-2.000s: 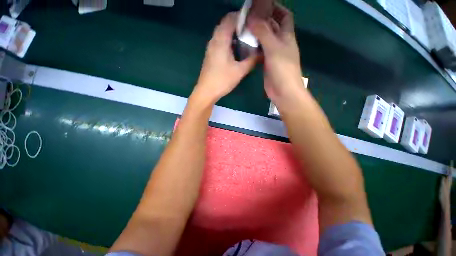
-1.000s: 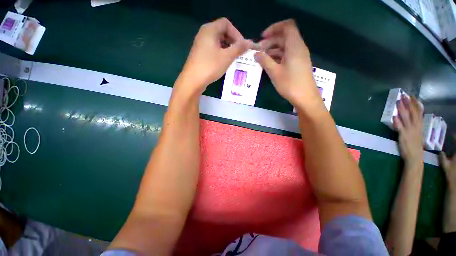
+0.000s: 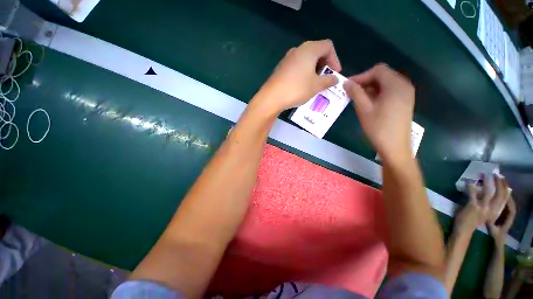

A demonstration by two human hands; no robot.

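A white retail box [image 3: 320, 107] with a purple picture on its front lies tilted beyond the pale guide rail. My left hand [image 3: 304, 73] holds its top end at the left corner, thumb on the front. My right hand [image 3: 383, 100] pinches the top right corner with thumb and fingertips. The top flap is mostly hidden by my fingers. A second white box [image 3: 416, 139] is partly hidden behind my right wrist.
A pink-red foam mat [image 3: 315, 216] lies under my forearms. Pale rubber bands [image 3: 38, 125] lie at left. Another person's hands [image 3: 488, 204] hold a white box [image 3: 476, 175] at right. Part of a carton [image 3: 78, 7] shows at upper left.
The view has turned, and the scene appears tilted. My hands have stayed at the top end of the box. The neighbour's second hand has joined the first at a white box.
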